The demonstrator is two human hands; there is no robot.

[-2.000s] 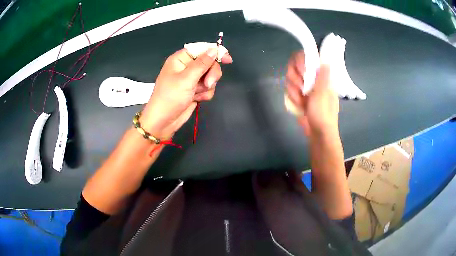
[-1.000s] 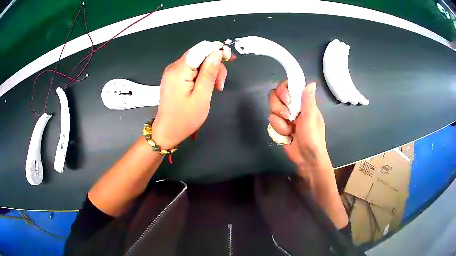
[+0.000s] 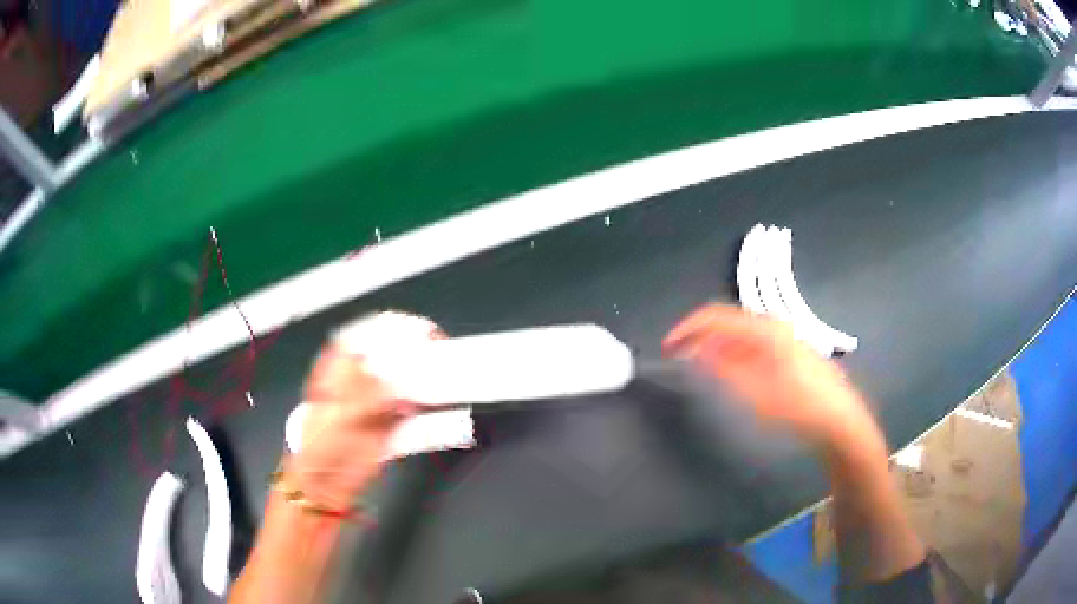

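Observation:
My left hand [image 3: 343,419] is shut on a joined white housing assembly [image 3: 520,363], whose broad rounded part lies at the hand and whose straight-looking arm points right. It is blurred. My right hand [image 3: 762,360] is blurred, off the assembly's right end, fingers apart, with nothing seen in it. Another white handle housing [image 3: 437,433] lies on the bench behind and below my left hand, partly hidden by it. A small stack of white curved shells [image 3: 782,287] lies beyond my right hand.
Two slim white curved pieces [image 3: 215,507] [image 3: 157,537] lie at the lower left. Thin red leads [image 3: 250,342] cross the white rail [image 3: 496,230]. The green conveyor [image 3: 472,142] lies beyond, with brown cardboard [image 3: 177,53] at upper left. A flattened carton [image 3: 963,484] is at lower right.
The curved shell has left my right hand and now appears against the piece in my left hand. My right hand has moved away from it. The view has shifted up, showing more conveyor.

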